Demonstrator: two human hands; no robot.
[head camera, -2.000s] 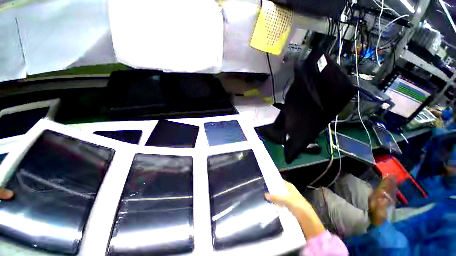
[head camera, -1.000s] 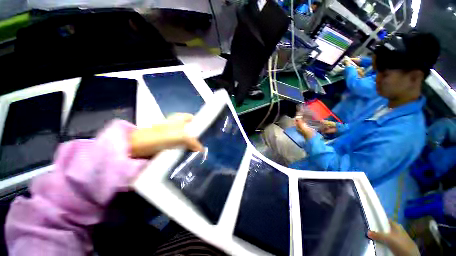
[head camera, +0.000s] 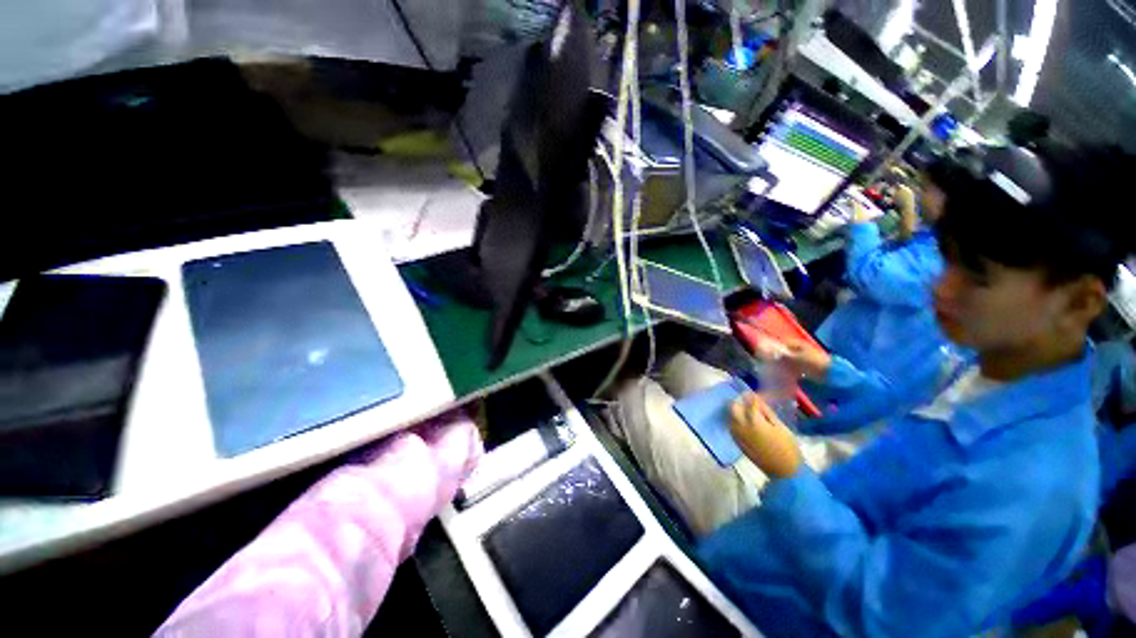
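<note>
A white foam tray with black-screened tablets lies low beside the bench's front edge, cut off by the bottom of the picture. My left arm, in a pink sleeve, reaches from the bottom left to the tray's far end. Its cuff ends there and my left hand cannot be made out. My right hand is out of the picture. On the bench, another white foam tray holds a dark tablet and a blue-grey tablet.
A person in a blue smock sits close at the right, holding a blue tablet. A red holder is beyond. A black monitor and hanging cables stand behind the green bench. A black tray is at the back left.
The view has swung right and closer to the bench tray. The carried tray has gone from in front of me to low beside the bench. Both hands have gone from sight.
</note>
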